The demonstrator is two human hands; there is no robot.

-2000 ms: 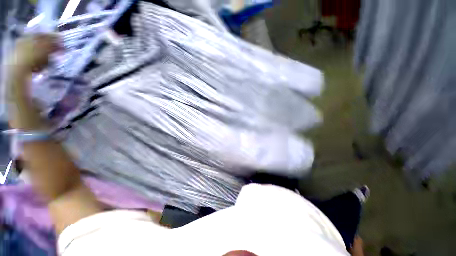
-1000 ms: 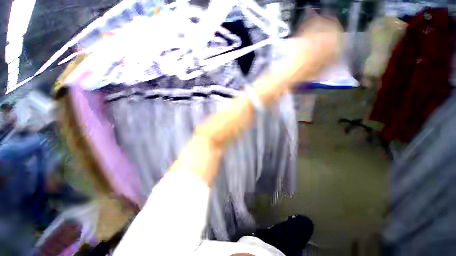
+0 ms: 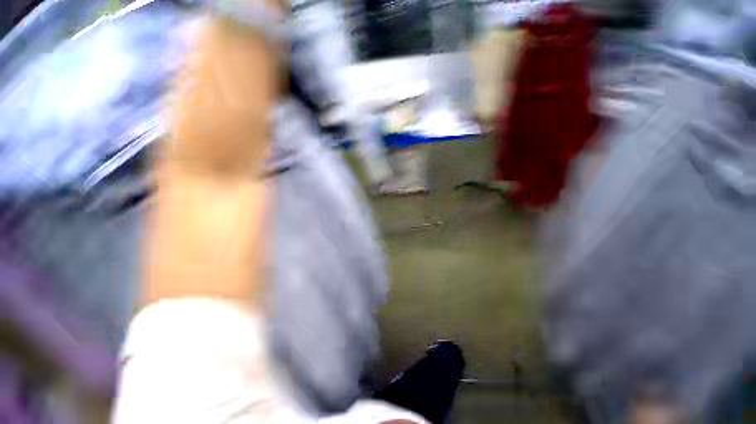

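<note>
My left hand [image 3: 225, 99] is a large blur at the upper left, raised in front of the hanging garments; its fingers cannot be made out. My white-sleeved left arm rises from the lower left. Grey striped garments [image 3: 323, 257] hang behind and right of the arm, with a pale, bright mass at their top left. Whether the hand holds any of this cannot be told. A skin-coloured blur at the bottom right edge may be my right hand [image 3: 655, 407], cut off and unclear.
More grey garments [image 3: 655, 248] hang at the right. A dark red garment [image 3: 547, 108] hangs at the back, beside a cream form. A white surface with a blue edge [image 3: 414, 139] stands at the back centre. Purple cloth [image 3: 50, 315] is at the lower left. A dark shoe shows below.
My left hand has swung from the upper right to the upper left. The view has turned right, so the red garment sits further left and more of the right-hand garments show.
</note>
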